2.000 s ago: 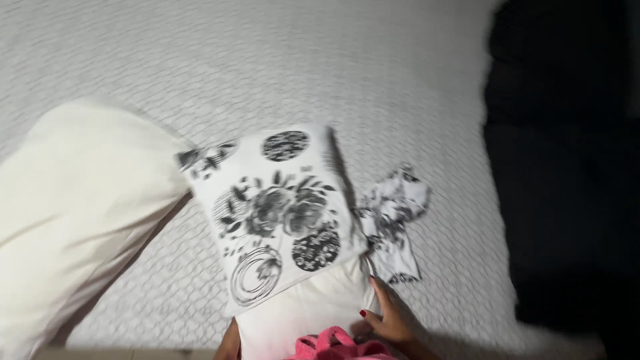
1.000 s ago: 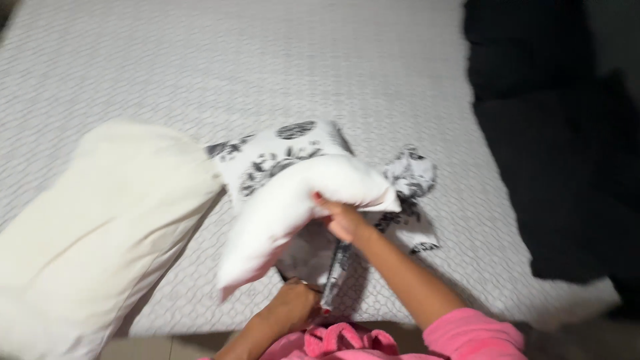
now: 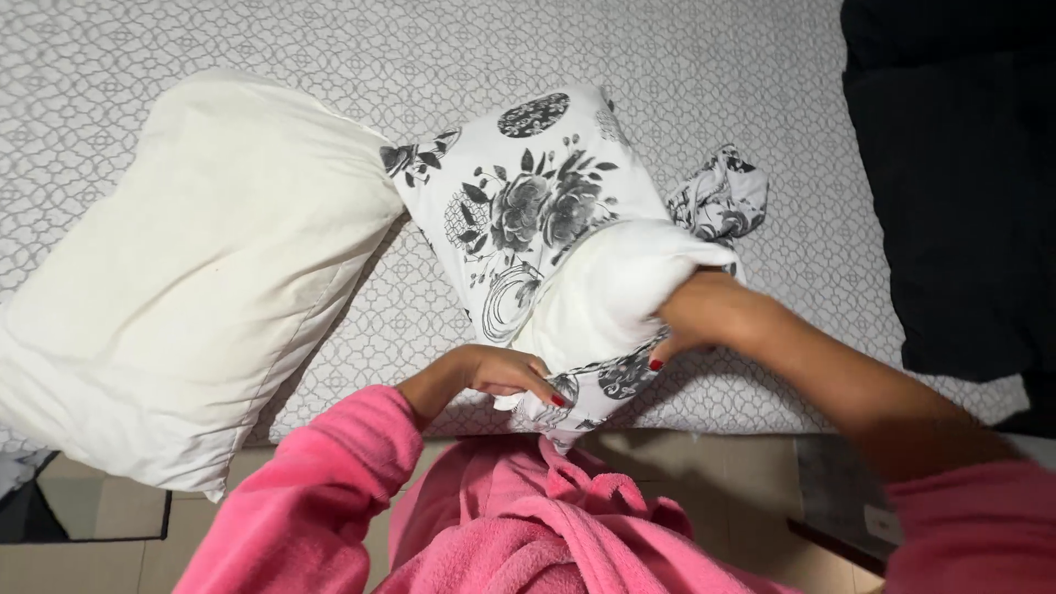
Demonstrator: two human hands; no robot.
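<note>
A white pillow [image 3: 602, 289] lies partly inside a white pillowcase with black floral print [image 3: 553, 198]. My left hand [image 3: 507, 373] pinches the printed flap at the case's opening, near the bed's edge. At the right side of that opening is my right hand [image 3: 701, 318], its thumb at the flap's edge and its other fingers hidden behind the bunched white end of the pillow. A crumpled piece of matching printed fabric [image 3: 722, 194] rests just to the right of the pillow.
A large cream pillow [image 3: 223, 272] lies at left, its lower end over the bed's edge. Patterned bedding [image 3: 792, 346] covers the bed. Black fabric [image 3: 965, 198] runs along the right side. Below are a tiled floor [image 3: 726, 478] and a dark-edged mat at lower left.
The white pillow's end, raised and folded over the case a second ago, is now lower and partly behind the printed flap. My right hand has moved from the pillow's top to its right side.
</note>
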